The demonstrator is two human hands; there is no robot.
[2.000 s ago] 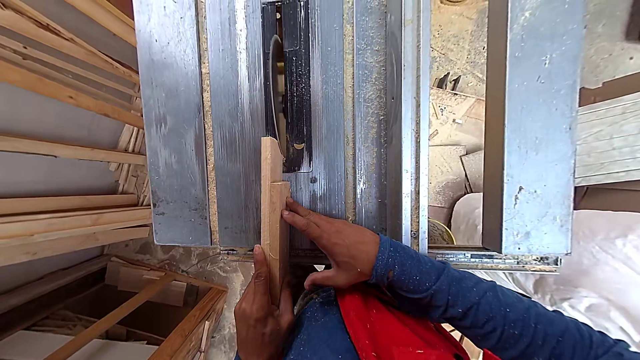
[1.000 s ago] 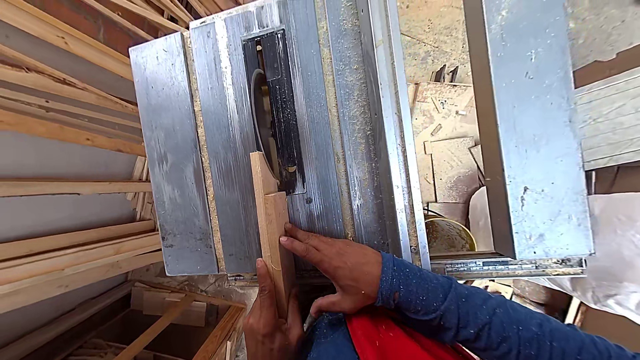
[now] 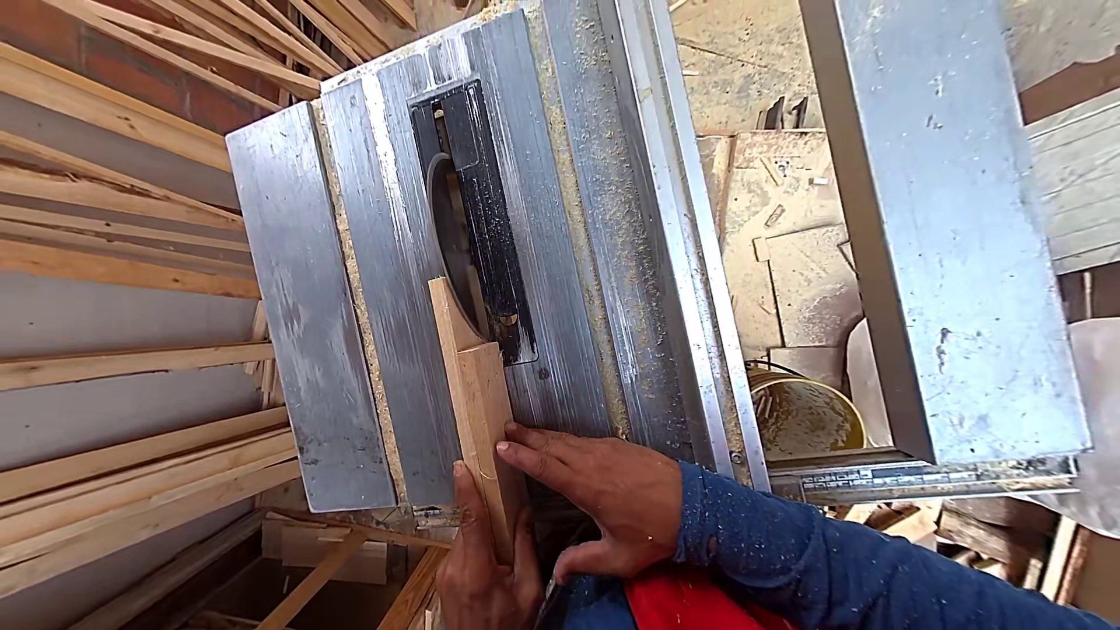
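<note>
A notched wooden piece point(image 3: 484, 420) lies on the metal table of a table saw point(image 3: 398, 289), its narrow far end beside the near edge of the circular saw blade point(image 3: 446, 219). The blade stands up through a black throat plate point(image 3: 494, 254). My left hand point(image 3: 488, 551) grips the near end of the wood, thumb along its left side. My right hand point(image 3: 604, 494) presses its fingertips against the wood's right side, with the thumb spread apart. Whether the blade is spinning cannot be told.
Long wooden strips point(image 3: 131, 359) are stacked at the left. Sawdust lies in the table's grooves. At the right are a metal guide rail point(image 3: 691, 236), a separate metal table section point(image 3: 954, 219) and a bucket point(image 3: 809, 416). A wooden frame point(image 3: 324, 573) stands at the lower left.
The view has turned and shifted somewhat. Both hands keep their hold on the wood, with its far end still beside the blade.
</note>
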